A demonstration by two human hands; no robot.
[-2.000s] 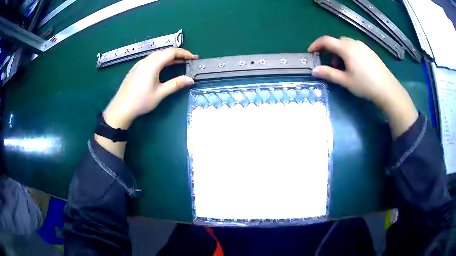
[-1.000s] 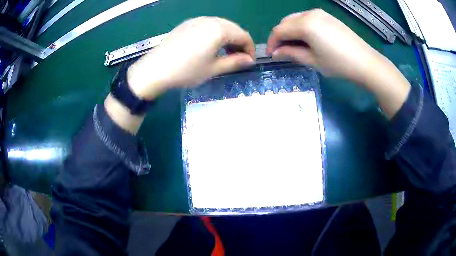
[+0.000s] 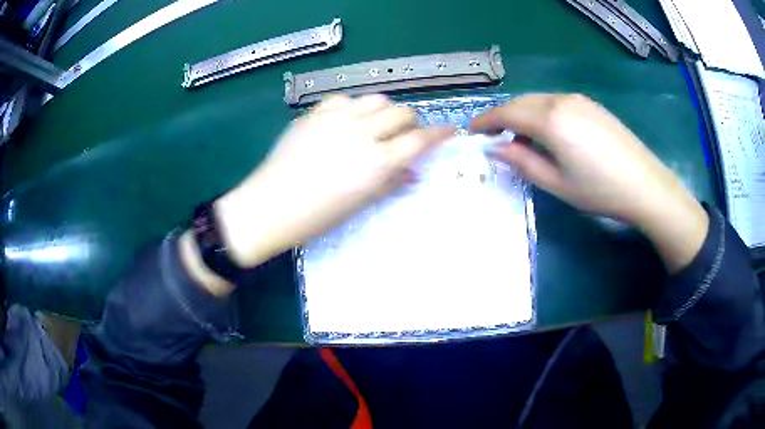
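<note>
The clear blister tray [image 3: 419,338] lies in front of me, its middle glaring white. My left hand [image 3: 340,172] is blurred over the tray's far left part, its fingertips reaching to the middle. My right hand [image 3: 579,155] is over the far right part, thumb and fingers close together at a small pale blurred thing [image 3: 496,139]. Glare and blur hide what each hand holds. A silver-grey metal bar [image 3: 390,74] with a row of small marks lies just beyond the tray, touched by neither hand.
A second metal bar [image 3: 262,55] lies slanted at the upper left. Dark bars [image 3: 616,23] lie at the upper right, beside white paper sheets [image 3: 738,151]. A pale strip [image 3: 138,38] crosses the far left, near a metal frame [image 3: 29,59].
Both hands have left the metal bar and come nearer over the tray. The bar now lies free beyond the tray. The view has shifted slightly.
</note>
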